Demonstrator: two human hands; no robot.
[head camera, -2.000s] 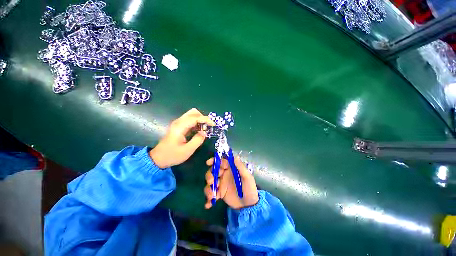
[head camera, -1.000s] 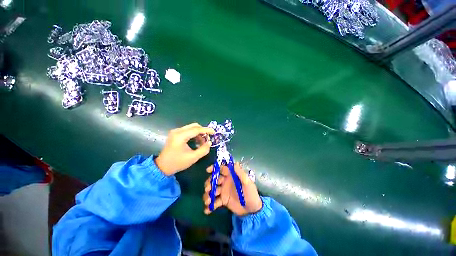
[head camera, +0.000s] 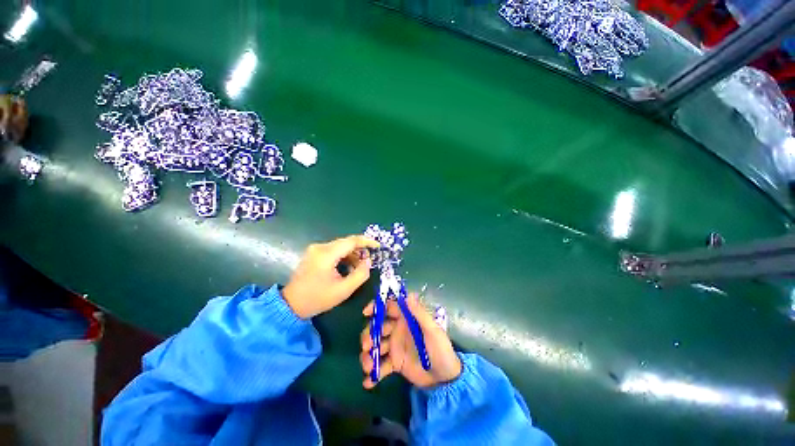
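My left hand (head camera: 327, 277) pinches a small shiny moulded shot (head camera: 377, 254) between thumb and fingertips. My right hand (head camera: 410, 342) holds the blue-handled side cutters (head camera: 390, 300), handles spread apart. The silvery jaws point away from me and are at the shot's near edge; whether they touch it is too small to tell. Small shiny parts (head camera: 398, 235) with round shapes lie just beyond the jaws and partly overlap the held piece. A large tangled heap of silvery shots (head camera: 179, 126) lies at the far left, with a few single shots (head camera: 203, 199) on its near side.
A white hexagonal tag (head camera: 304, 154) lies right of the heap on the green bench (head camera: 453, 157). A metal post (head camera: 723, 261) juts in at right. Another silvery heap (head camera: 580, 33) lies beyond the raised strip. A blurred hand (head camera: 12, 118) shows at the far left edge.
The view has shifted, so the bench and heap sit lower in the picture. My left hand keeps its pinch and has turned the shot slightly at the jaws. The blurred hand has appeared at the left edge.
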